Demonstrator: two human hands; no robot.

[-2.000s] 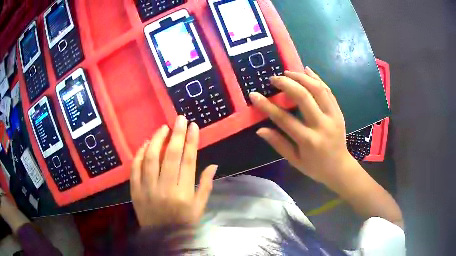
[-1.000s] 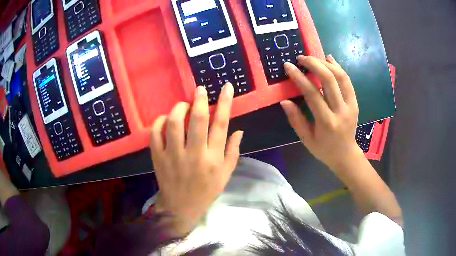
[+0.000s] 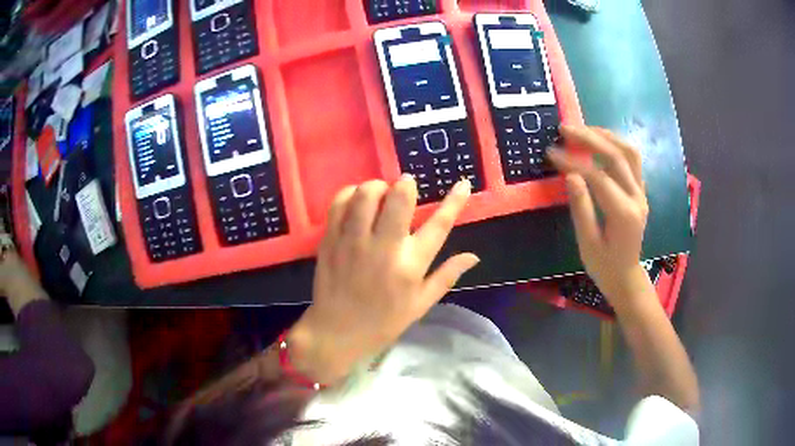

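A red foam tray [image 3: 327, 144] holds black keypad phones with white screen surrounds, face up. My left hand [image 3: 379, 248] has its index and middle fingertips on the lower keys of one phone [image 3: 429, 113]; its screen shows a white box on dark. My right hand [image 3: 610, 196] is slightly blurred, its fingers at the right edge of the keypad of the rightmost phone [image 3: 520, 91], whose screen looks alike. Neither hand grips anything. Two phones at the left, one [image 3: 157, 179] and its neighbour [image 3: 234, 157], show menu lists. The pocket right of them is empty.
More phones stand in the tray's far row. Loose batteries [image 3: 94, 216] lie in a pile left of the tray on the green table [image 3: 614, 96]. A red lower tray [image 3: 676, 283] with phones is below the table edge at right. Another person's purple sleeve [image 3: 44, 357] is at lower left.
The tray appears further right in view. Both right-hand phone screens went from a bright white picture to a dark screen with a white box. My right fingers shifted towards the keypad's edge.
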